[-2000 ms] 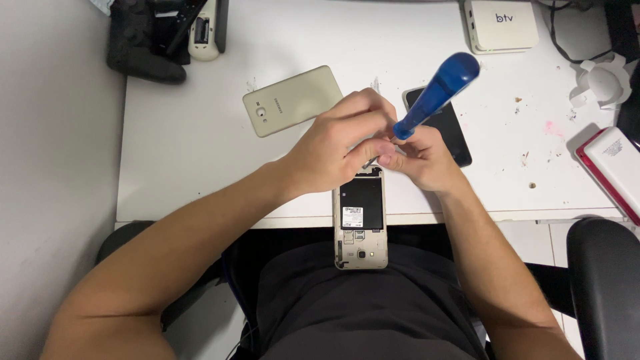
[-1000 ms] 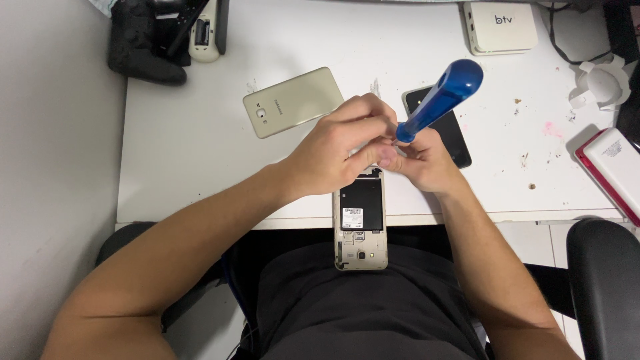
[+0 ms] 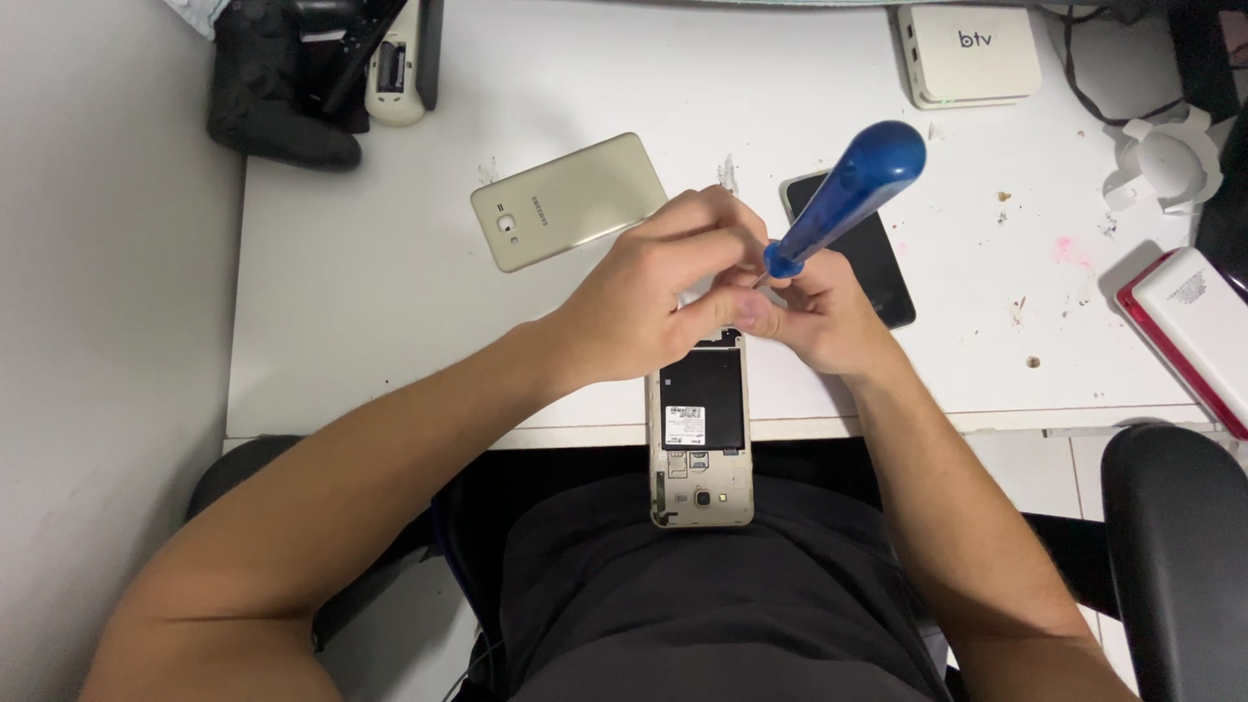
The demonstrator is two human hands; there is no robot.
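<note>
An opened smartphone body (image 3: 702, 478), its battery bay and camera showing, reaches over the table's front edge toward my lap. Both of my hands meet above its far end. My left hand (image 3: 673, 283) has its thumb and fingers pinched near the screwdriver's thin shaft. My right hand (image 3: 824, 307) is beside it, fingers curled around the shaft area. A screwdriver with a blue handle (image 3: 853, 190) rises tilted to the upper right from between the fingers; its tip is hidden. Behind my left hand lies a gold Samsung back cover (image 3: 570, 205). A dark smartphone (image 3: 873, 258) lies behind my right hand.
A black game controller (image 3: 258, 97) and a remote with its battery bay exposed (image 3: 393, 73) are at the back left. A white box (image 3: 970, 54) stands back right. A white plastic bracket (image 3: 1160, 161) and a white-and-red device (image 3: 1194, 322) lie right. A chair armrest (image 3: 1170, 546) is lower right.
</note>
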